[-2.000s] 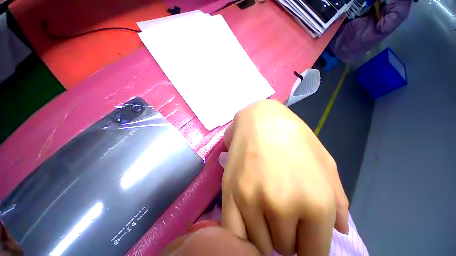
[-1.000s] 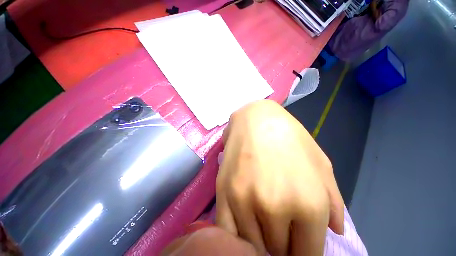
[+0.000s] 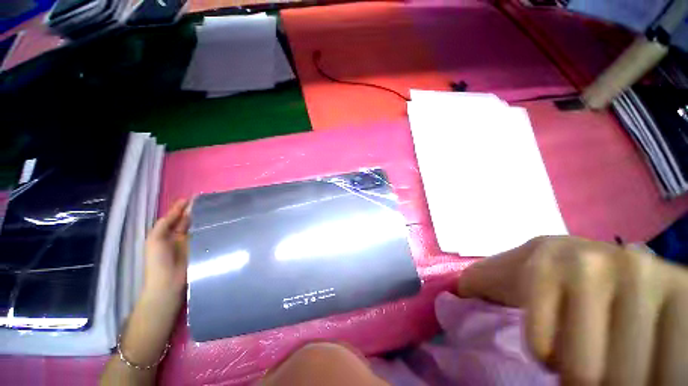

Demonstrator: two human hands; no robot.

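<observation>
A dark grey glossy tablet back cover [image 3: 302, 264] lies on the pink covering, with bright glare, film creases at its upper right corner by the camera area, and small white print near its lower edge. My left hand [image 3: 170, 245] is at its left edge, with the fingers holding that edge. My right hand [image 3: 596, 301] is large and blurred at the lower right, away from the cover. Its fingers are curled, and whether it holds anything is hidden. White sheets [image 3: 483, 173] lie right of the cover.
Stacked black pieces with white layers [image 3: 60, 234] stand at the left; another stack [image 3: 656, 136] is far right. Loose greyish sheets [image 3: 238, 56] lie on the green mat. A thin black cable [image 3: 354, 81] crosses the orange surface. A beige roller [image 3: 625, 74] shows at upper right, near a blue sleeve.
The view has turned left and levelled, so the left stack, green mat and my left hand now show. The blue bin and floor are out of view. My right hand appears farther right.
</observation>
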